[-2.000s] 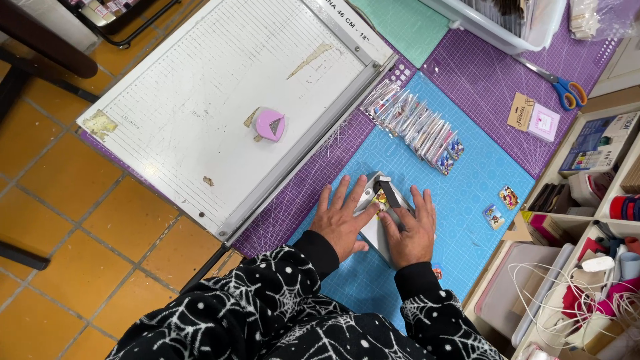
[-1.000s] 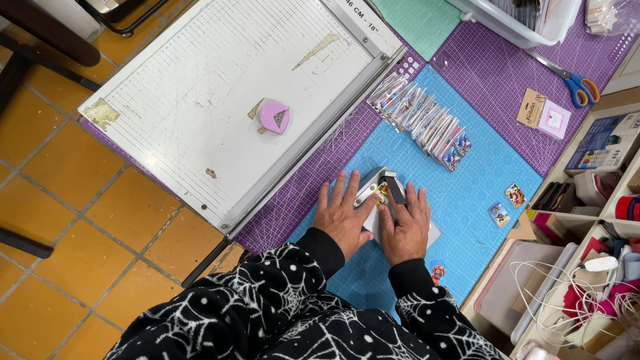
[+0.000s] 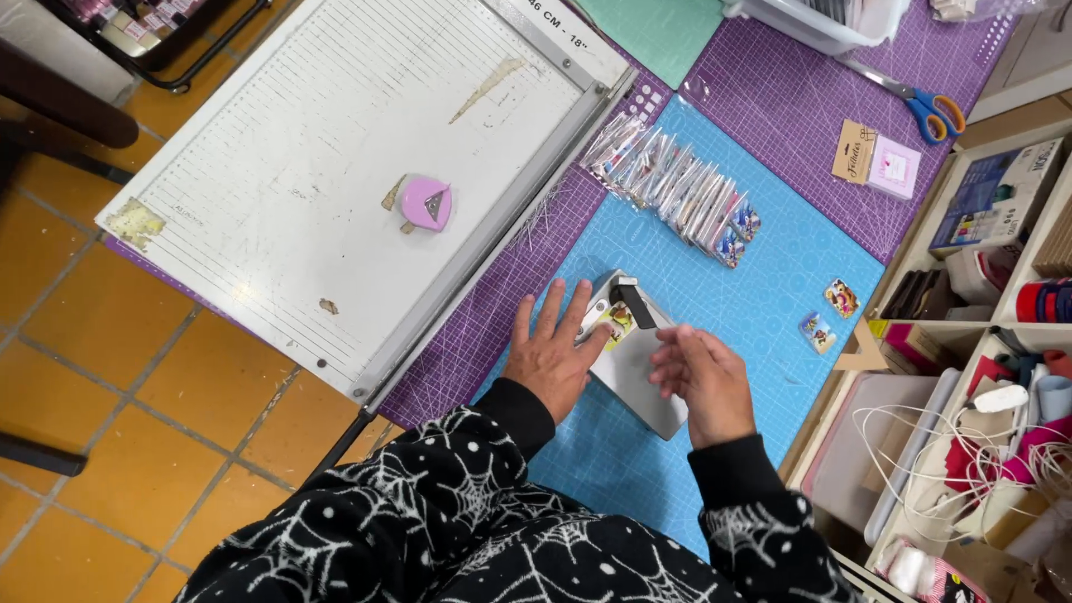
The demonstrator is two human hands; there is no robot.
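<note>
A grey tabletop punch (image 3: 641, 381) with a short black lever (image 3: 638, 305) rests on the blue cutting mat (image 3: 804, 251). A small printed card (image 3: 618, 325) lies in its upper part. My left hand (image 3: 553, 347), fingers spread, presses on the punch's left side, its index fingertip touching the card. Just right of the lever, my right hand (image 3: 708, 377) is raised with thumb and index finger together; whether something is between them cannot be told. Beyond the punch stands a row of small clear-bagged packets (image 3: 678, 193). Two small printed cards (image 3: 841, 298) lie at the mat's right.
A white paper trimmer (image 3: 335, 167) fills the left, a lilac corner punch (image 3: 426, 203) on it. Blue-orange scissors (image 3: 930, 113), a packaged item (image 3: 894, 166) and a white bin (image 3: 816, 29) are at the upper right. Open shelves (image 3: 963, 335) with supplies and cables border the right.
My right hand has come off the punch's lever area and moved to the right, its fingers now curled. My left hand stays on the punch's left side.
</note>
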